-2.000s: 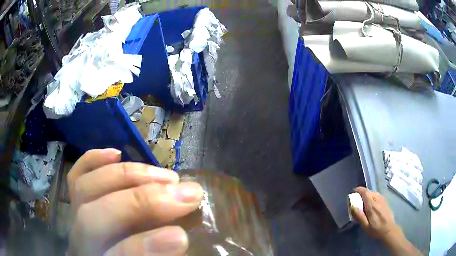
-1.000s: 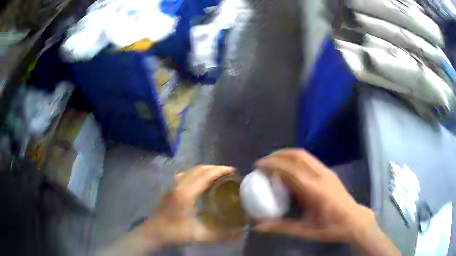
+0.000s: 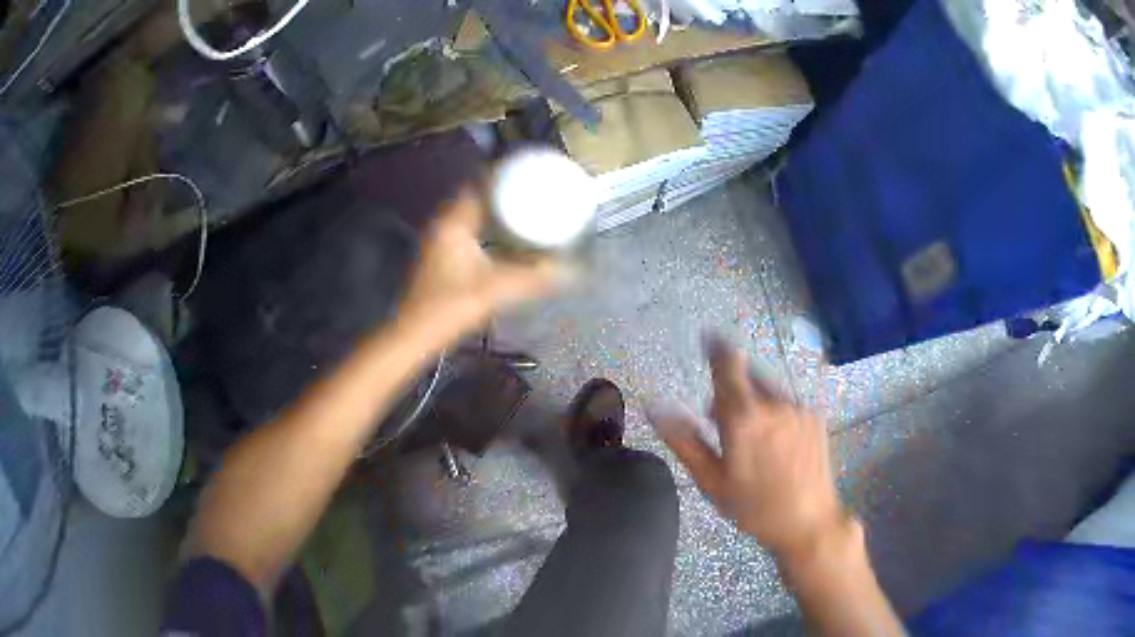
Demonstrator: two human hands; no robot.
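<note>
My left hand (image 3: 461,268) is wrapped around a jar, held in front of the shelf edge. The jar's white lid (image 3: 545,198) is on top and faces me; its body is mostly hidden and blurred below the lid. My right hand (image 3: 766,454) is empty, with fingers apart and blurred, lower and to the right of the jar.
Orange-handled scissors (image 3: 606,19) lie on the shelf (image 3: 734,44). Stacks of white sheets with brown tops (image 3: 635,131) stand under it. A blue crate (image 3: 927,199) with white pieces (image 3: 1052,62) is at right. A white oval base (image 3: 125,411) stands at left. My shoe (image 3: 597,413) is on the speckled floor.
The view has swung left from the aisle to the shelf. The white lid now sits on the jar. My right hand has come away from the jar and opened; my left hand still holds it.
</note>
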